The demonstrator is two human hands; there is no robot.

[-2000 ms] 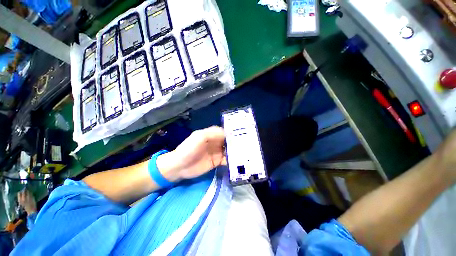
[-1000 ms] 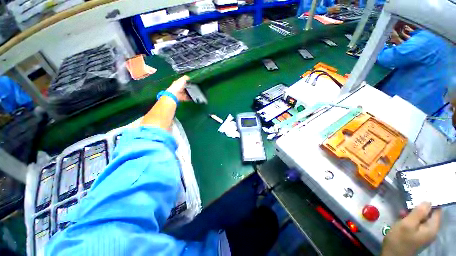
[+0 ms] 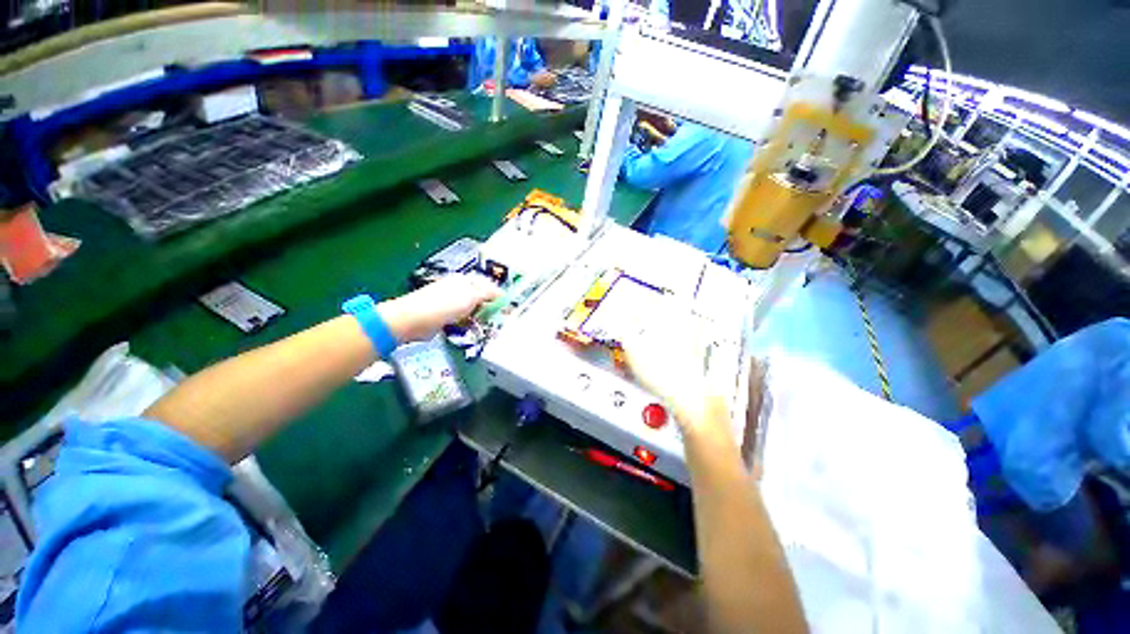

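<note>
The orange press fixture lies on the white press base. A black-rimmed phone frame lies over its recess, partly hidden by my blurred right hand, whose fingers are at the frame's near right part. My left hand is at the press's left edge, its fingertips at the pale green cover plate; its grip is unclear. A grey phone part lies on the green belt at left.
The brass-yellow press head is above the base at right. A grey meter lies below my left forearm. The red button is on the press front, with a red-handled tool underneath. A wrapped tray stack stands behind; people in blue are beyond.
My left hand has let go of the grey part on the belt and moved right to the press. My right hand has brought the phone frame from the right onto the fixture. The view has swung right.
</note>
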